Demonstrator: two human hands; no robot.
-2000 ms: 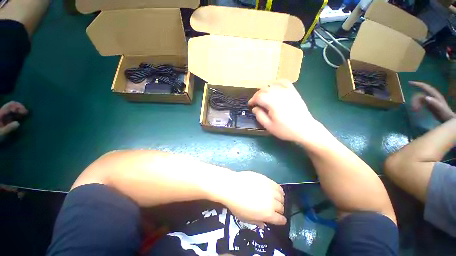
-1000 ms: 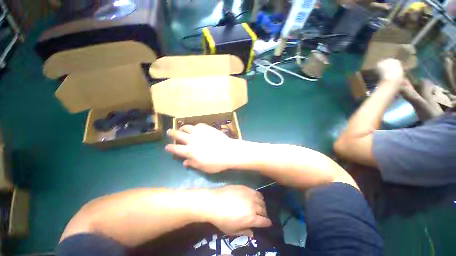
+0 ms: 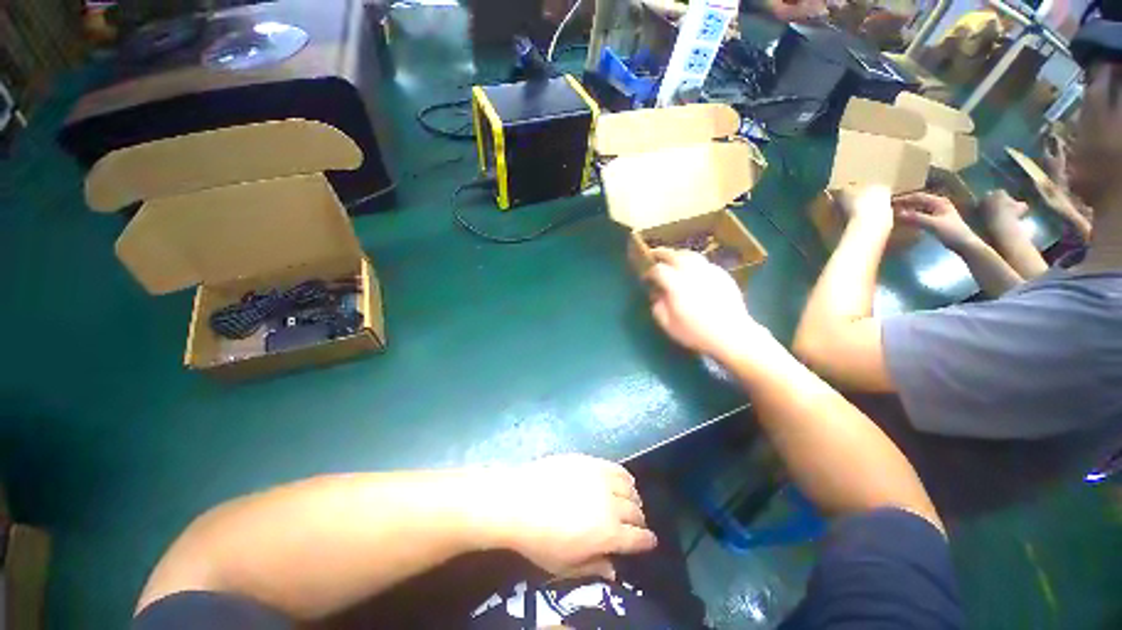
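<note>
An open brown tuck-top carton (image 3: 738,229) stands at centre right on the green bench, lid up. My right hand (image 3: 692,295) is at its near left corner, the fingers on the carton's edge. The contents are small and blurred. A second open carton (image 3: 289,359) stands on the left, with a coiled black cable (image 3: 273,308) and a dark block (image 3: 299,335) inside. My left hand (image 3: 588,514) rests near the bench's front edge, in front of my body, with its fingers bent and nothing visible in it.
A large black box with a wood-look top (image 3: 234,74) is at the back left. A black unit with yellow edges (image 3: 538,138) stands at the back middle, a black cord beside it. A person in a grey sleeve (image 3: 984,359) sits at right, by more open cartons (image 3: 876,160).
My right hand has moved the centre carton away to the right, towards the neighbouring person. The camera view has shifted. My left arm has stayed nearly the same.
</note>
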